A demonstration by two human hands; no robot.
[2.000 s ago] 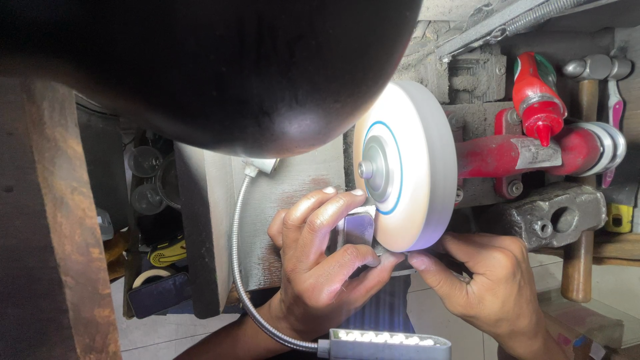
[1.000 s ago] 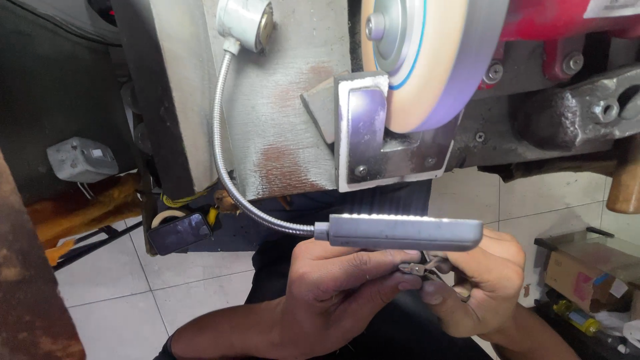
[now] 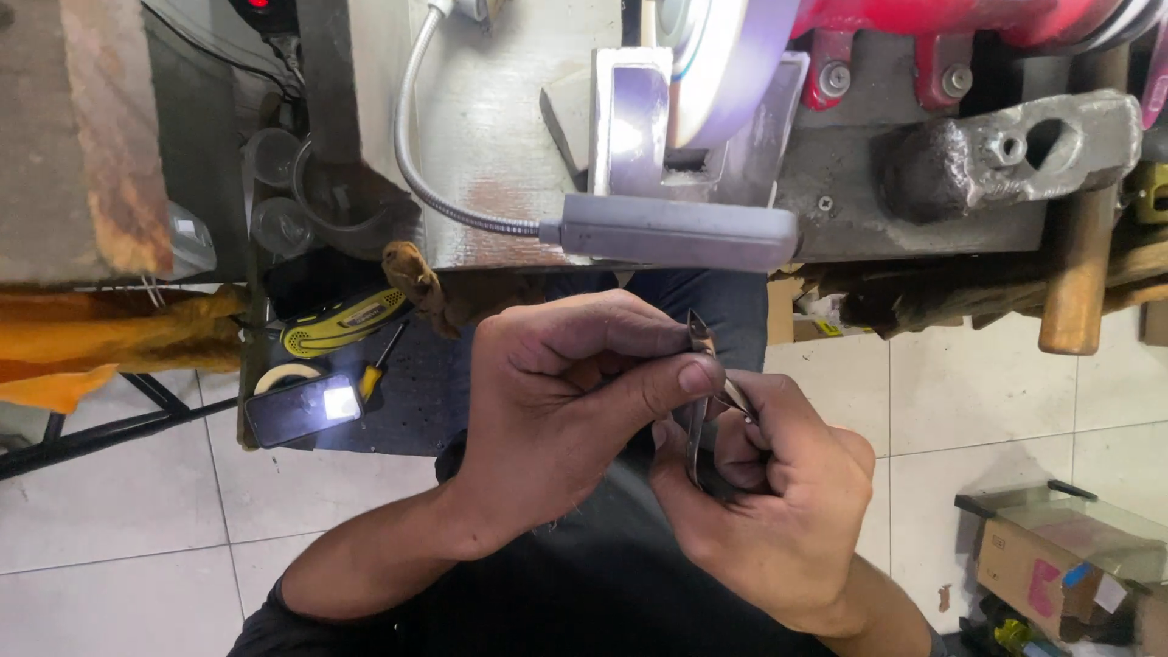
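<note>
Both hands hold a small metal cutting tool (image 3: 701, 334), which looks like a cuticle nipper, over my lap. My left hand (image 3: 575, 392) pinches it near the pointed jaws between thumb and forefinger. Around the handles my right hand (image 3: 776, 484) is closed, partly hiding them. Above the hands hangs a grey lamp head (image 3: 680, 230) on a flexible metal neck. Behind it is the pale wheel (image 3: 739, 73) of a red bench grinder (image 3: 912, 16), with a metal tool rest (image 3: 634, 119) at its lower edge; whether the wheel turns I cannot tell.
A hammer with a metal head (image 3: 1013, 155) and wooden handle (image 3: 1077, 283) lies right of the wheel. At left are a smartphone (image 3: 306, 409), a tape roll (image 3: 287, 376), a small screwdriver (image 3: 372, 379) and a yellow-black tool (image 3: 345, 324). A cardboard box (image 3: 1031, 575) stands lower right.
Two seconds ago both hands were at the grinding wheel's lower edge; they have drawn back toward my body and now hold the tool below the lamp. The view has shifted considerably.
</note>
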